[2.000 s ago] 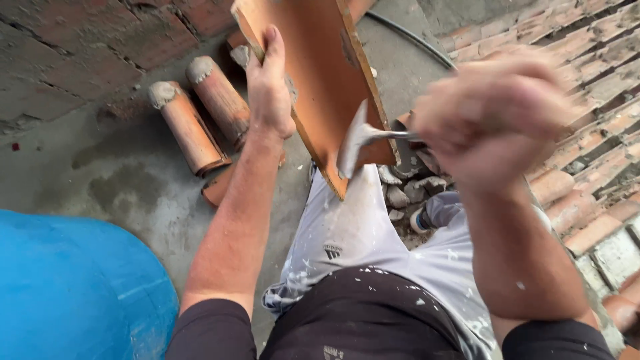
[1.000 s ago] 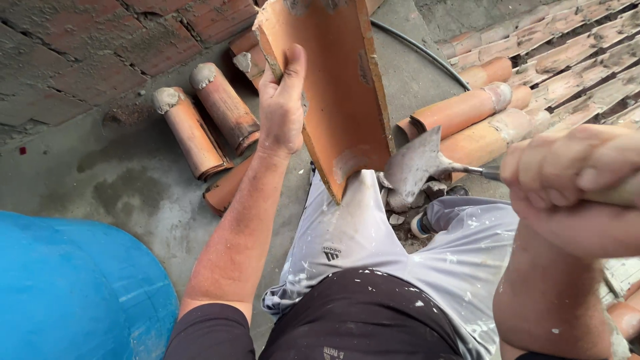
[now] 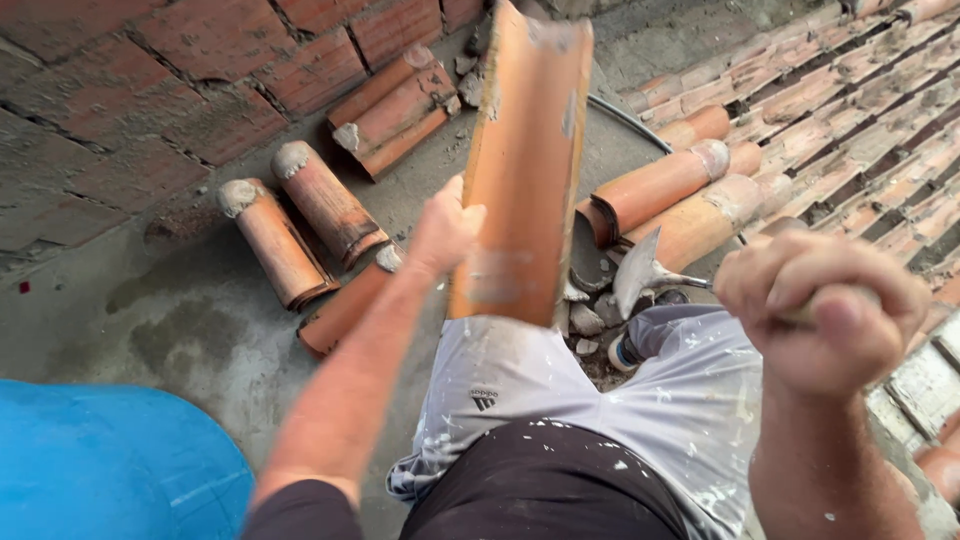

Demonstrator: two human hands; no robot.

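A curved clay roof tile stands upright, its hollow side facing me, its lower end at my thigh. My left hand grips the tile's left edge. Grey mortar residue marks the tile's upper end and right side. In my right hand is the handle of a mason's trowel, whose blade points left. The blade is to the right of the tile's lower end, apart from it. Broken mortar lumps lie on the ground below the blade.
Stacked clay tiles lie at the right beside a tiled roof and a grey hose. More tiles rest on the concrete at the left, near a hollow-brick wall. A blue plastic container fills the lower left.
The tile has swung from a slant to nearly upright in my left hand. My right hand has lowered with the trowel, whose blade is farther from the tile than two seconds ago.
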